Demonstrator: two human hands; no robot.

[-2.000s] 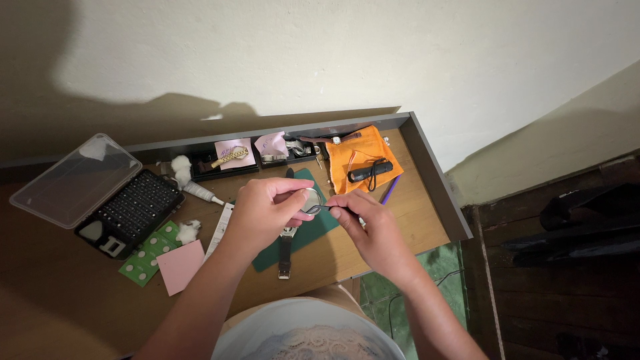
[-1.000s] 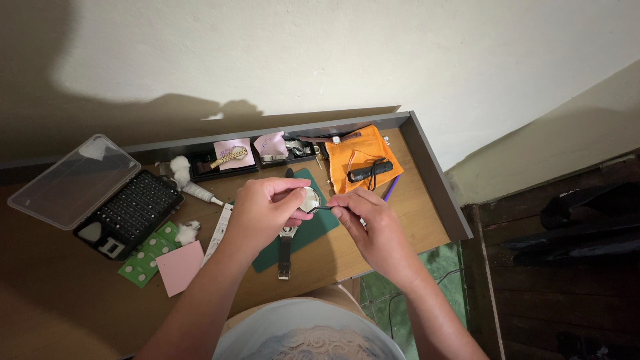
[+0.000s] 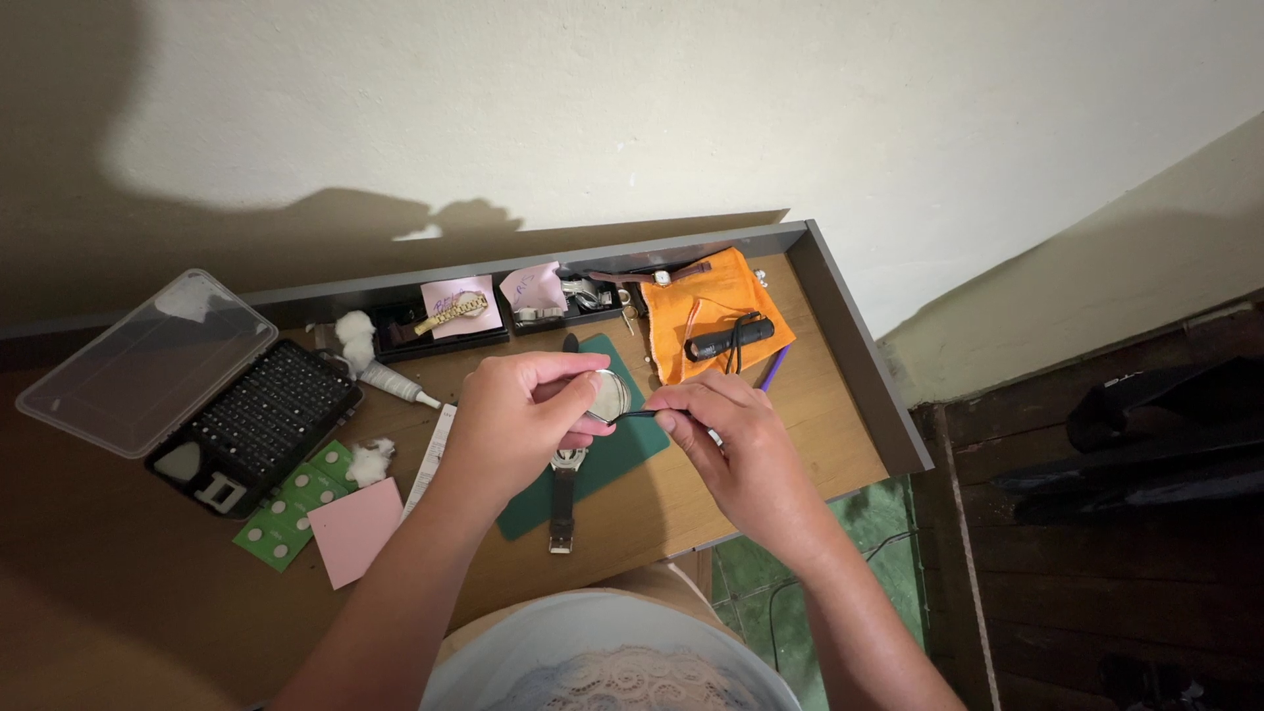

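My left hand [image 3: 533,425] holds a round, silvery watch part [image 3: 609,396] by its rim, its pale flat face showing. From the right, my right hand [image 3: 716,425] grips a thin black tool [image 3: 637,414] whose tip meets the lower right edge of that part. What kind of tool it is cannot be told. Below the hands a wristwatch with a dark strap [image 3: 562,499] lies on a green mat [image 3: 602,474]; the left hand's fingers cover part of it.
On the left are an open black case of small bits [image 3: 267,420], green button-cell packs [image 3: 286,509], pink sticky notes [image 3: 355,533], cotton [image 3: 355,341] and a white tube [image 3: 395,383]. Behind lie a gold watch [image 3: 454,312], an orange cloth [image 3: 716,296] and a black flashlight [image 3: 731,339]. Raised edges [image 3: 859,346] border the desk.
The round part in my left hand has been tilted a little between frames. Both hands stay in nearly the same place, the tool still at the part's edge.
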